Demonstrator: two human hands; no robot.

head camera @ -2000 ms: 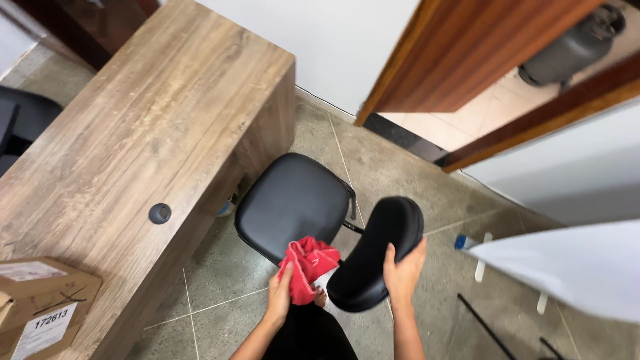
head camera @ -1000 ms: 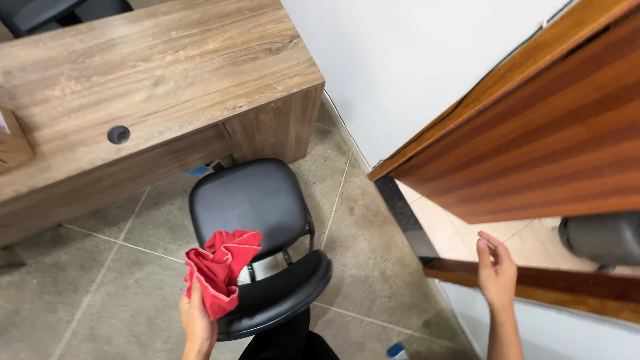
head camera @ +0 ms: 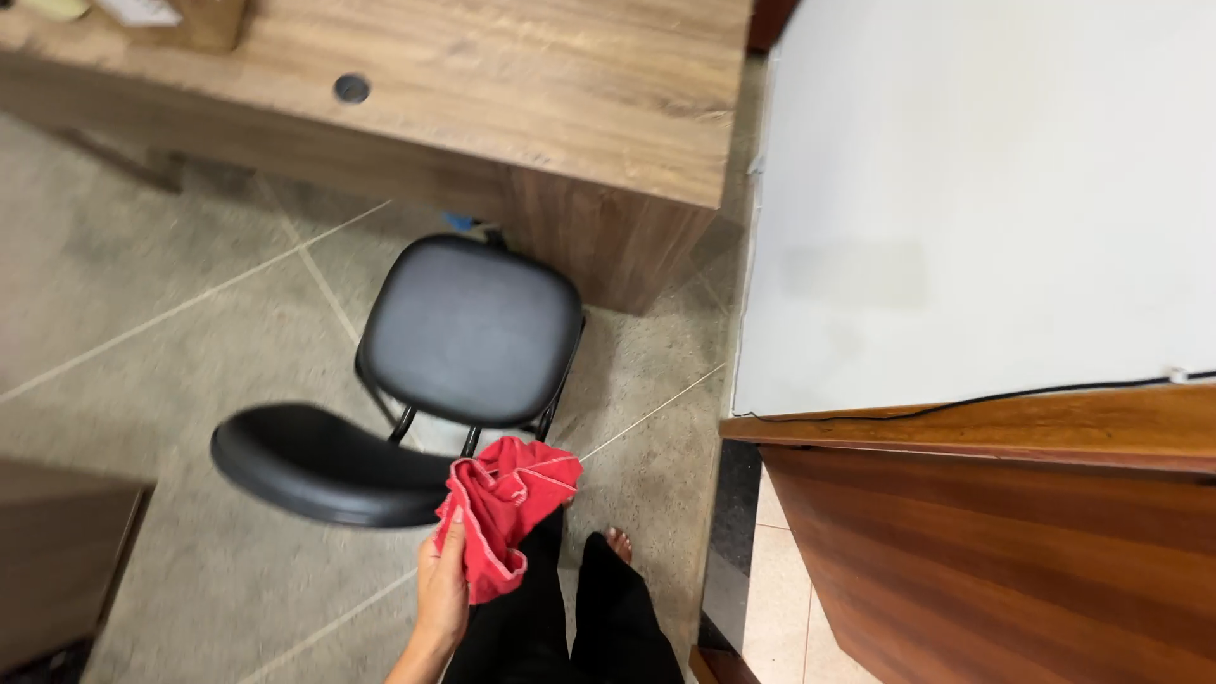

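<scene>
My left hand (head camera: 444, 579) grips a crumpled red cloth (head camera: 506, 513) with pale stitched edges, low in the middle of the head view. The cloth overlaps the right end of the black chair backrest (head camera: 328, 470); whether they touch I cannot tell. Beyond the backrest is the black padded seat (head camera: 472, 331) of the same chair, joined to it by dark metal tubes. My right hand is out of the frame.
A wood-grain desk (head camera: 551, 85) with a round cable hole and a cardboard box (head camera: 204, 21) stands beyond the chair. At right are a white wall (head camera: 978, 199) and a brown wooden door (head camera: 1007, 560). Another wooden furniture piece (head camera: 62, 560) is at lower left.
Two seconds ago my right hand was on the backrest; one second ago it was off it, near the doorway, and now it is out of view. My left hand keeps the red cloth. The view has turned.
</scene>
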